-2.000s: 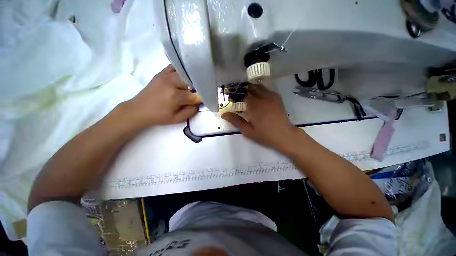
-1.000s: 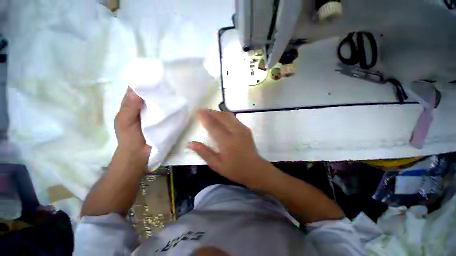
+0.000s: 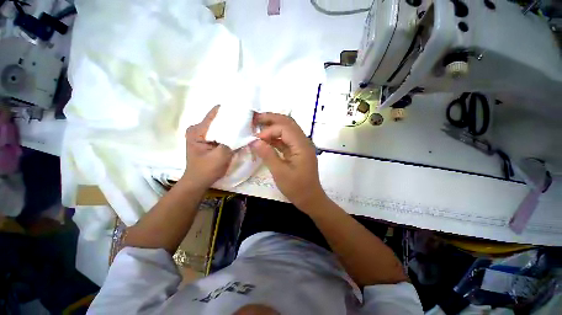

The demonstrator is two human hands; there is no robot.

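White fabric (image 3: 142,80) lies in a large soft heap left of the sewing machine (image 3: 425,49) and hangs over the table's front edge. My left hand (image 3: 206,151) grips a bunched part of it. My right hand (image 3: 286,154) pinches the edge of the same part between thumb and fingers, close to my left hand. The held part is overexposed, so its folds are hard to tell. The needle area (image 3: 357,109) is lit, with no hand at it.
Black-handled scissors (image 3: 468,114) and a thin metal tool lie right of the needle. A mauve strip (image 3: 527,209) hangs at the right. A cardboard box (image 3: 198,237) and a plastic bag (image 3: 502,277) are below the table. Another machine (image 3: 28,74) stands far left.
Both hands have left the needle area and moved left with the fabric. My right hand, apart from the cloth one second ago, now pinches it. The view has shifted left.
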